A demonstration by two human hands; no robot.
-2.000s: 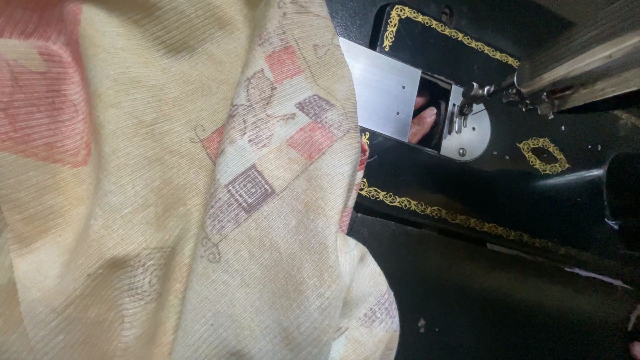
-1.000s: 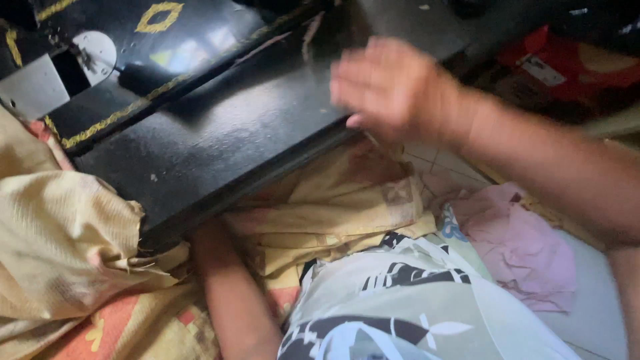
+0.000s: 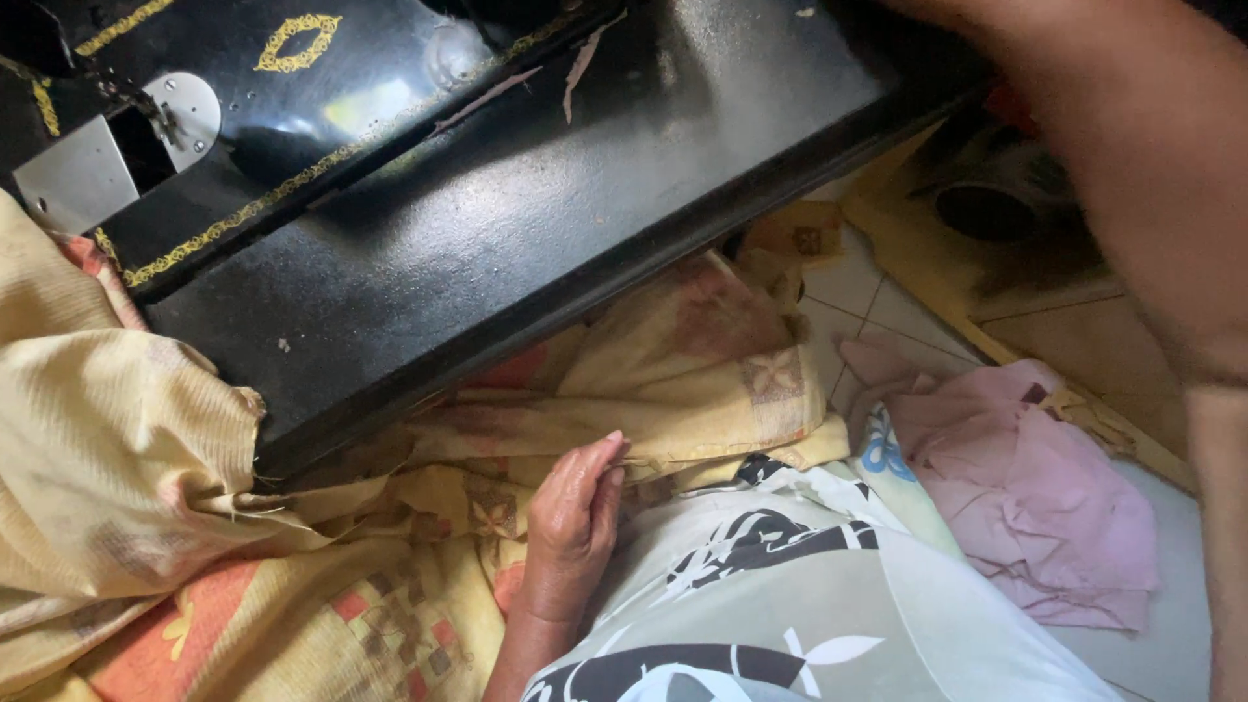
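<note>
My left hand [image 3: 575, 497] is over my lap, beside the yellow patterned fabric [image 3: 409, 585], its fingers fairly straight and near the cloth's edge; whether it pinches any cloth is not clear. My right forearm crosses the upper right, and the hand is out of frame. The black sewing machine bed [image 3: 322, 107] with gold trim fills the upper left. Its slide plate [image 3: 78, 180] lies beside an uncovered bobbin opening [image 3: 141, 146] and the round needle plate [image 3: 185, 112]. More of the beige fabric hangs at the left table corner.
The black table edge [image 3: 624, 253] runs diagonally above my lap. A pink cloth [image 3: 1024, 487] lies on the tiled floor at the right. Scraps of brown material [image 3: 581, 73] rest on the table. A yellowish board or frame [image 3: 926, 292] is below the table at the right.
The view has swung from the machine to my lap. My right hand, over the table's edge a second ago, has left the frame at the top. My left hand has come into sight from under the table.
</note>
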